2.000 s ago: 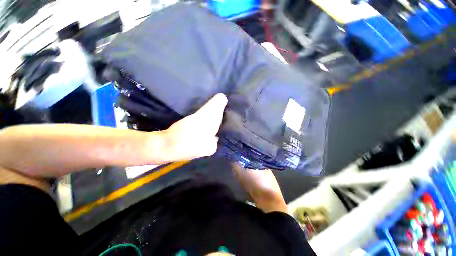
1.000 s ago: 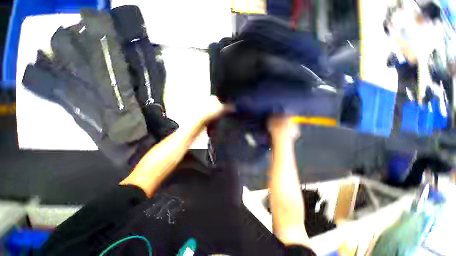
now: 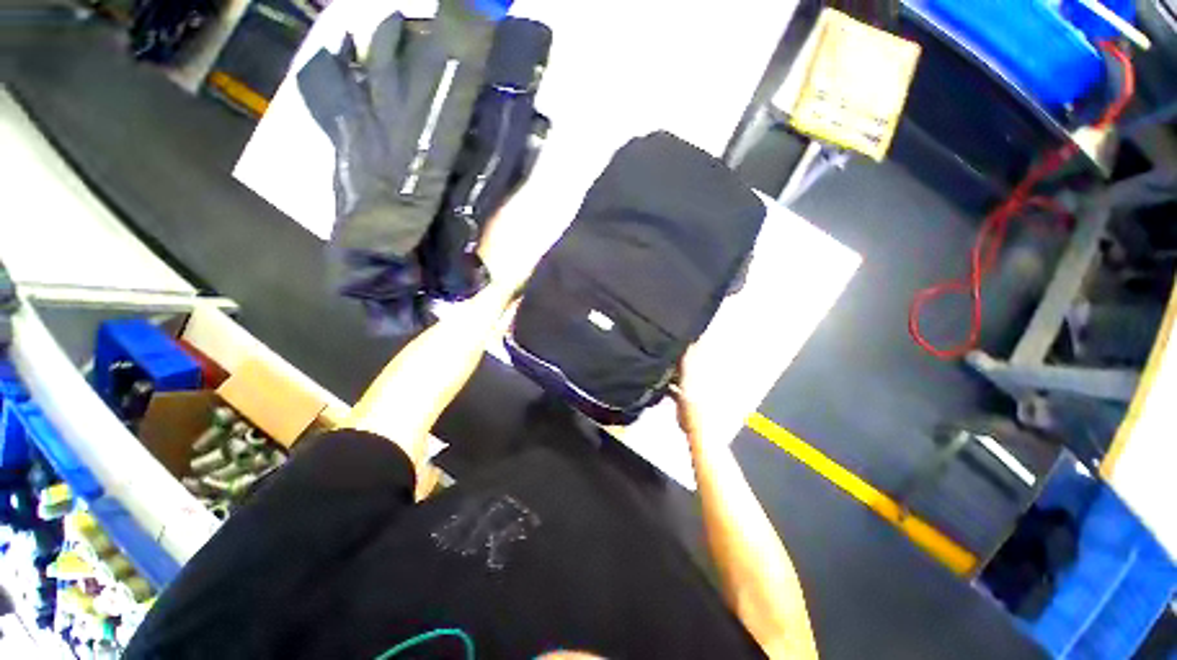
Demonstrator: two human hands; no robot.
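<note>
A stack of black bag panels (image 3: pixel 645 258) with a small pale label lies over the right part of a white table (image 3: pixel 620 65). My left hand (image 3: pixel 497 316) holds the stack at its left edge. My right hand (image 3: pixel 680 387) holds it at the lower right edge; most of its fingers are hidden. Left of the stack, several dark grey-black strips with pale zipper lines (image 3: pixel 413 155) lie fanned on the table, their lower ends past its edge.
A cardboard box of spools (image 3: pixel 232 451) and a blue bin (image 3: pixel 142 355) are at the left. A red cable (image 3: pixel 981 284), metal frame and yellow floor line (image 3: pixel 858 490) are at the right. A stool-like stand with a yellowish top (image 3: pixel 857 84) is behind.
The view has turned from the aisle to the white table. The black stack, earlier held in the air and folded, is now flat over the table between my hands.
</note>
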